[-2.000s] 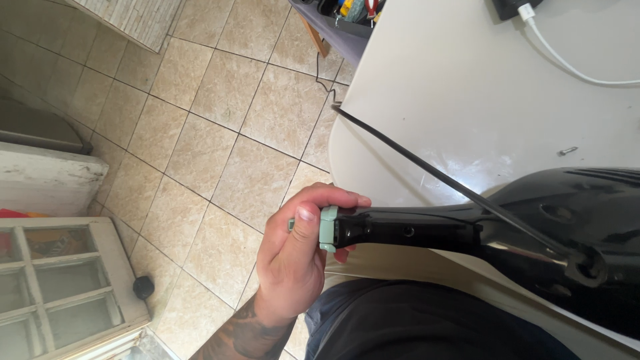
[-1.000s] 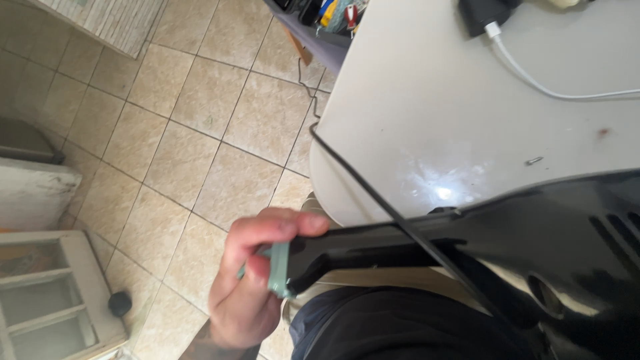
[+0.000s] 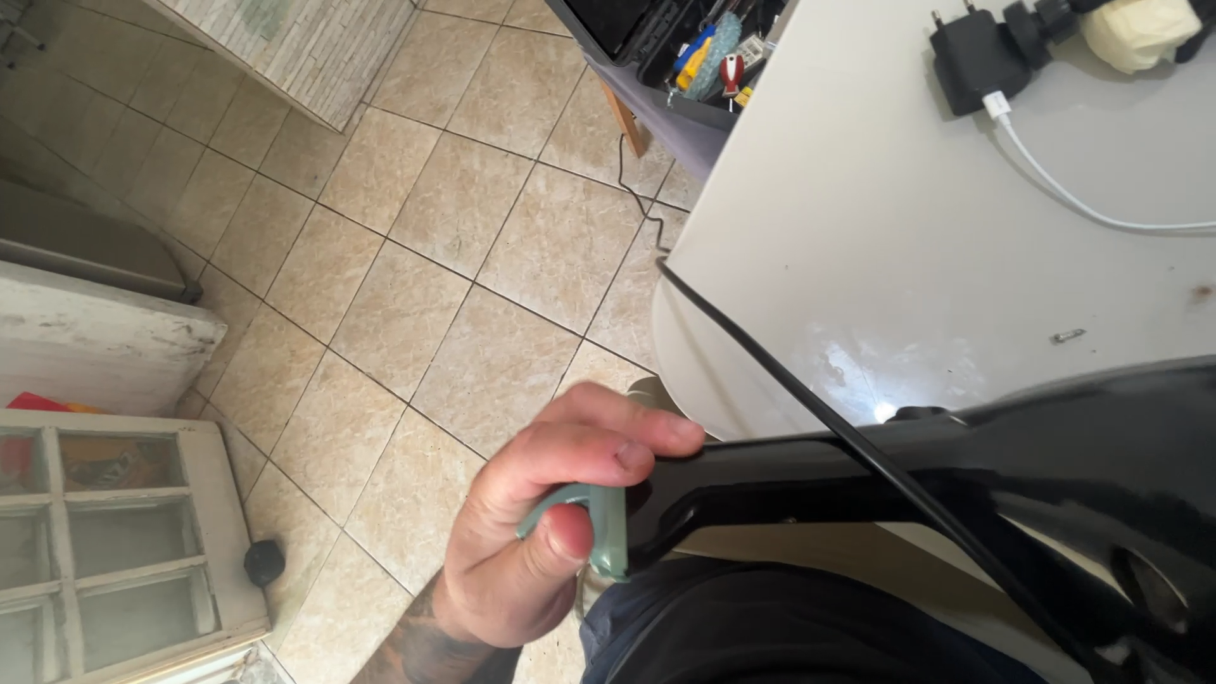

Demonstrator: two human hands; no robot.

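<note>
My left hand [image 3: 541, 522], on a tattooed forearm, holds the pale green plastic end piece [image 3: 610, 532] of a glossy black appliance body [image 3: 1092, 456]. Thumb and fingers close around this piece, with two fingertips resting on the upper edge of the black handle [image 3: 779, 470]. The handle runs right into a wider housing that has an oval opening. A black power cord [image 3: 807, 394] crosses over the handle from the table's edge to the lower right. My right hand is out of view.
A pale table [image 3: 855, 237] bears a black charger [image 3: 978, 57] with a white cable [image 3: 1054, 185] and a small metal piece [image 3: 1068, 336]. Beyond its edge is an open toolbox [image 3: 665, 85]. A paned white door [image 3: 133, 522] stands left on tiled floor.
My left hand has turned with its grip still on the green end piece. The handle now shows more of its underside, and the cord crosses it farther left along its length than two seconds ago.
</note>
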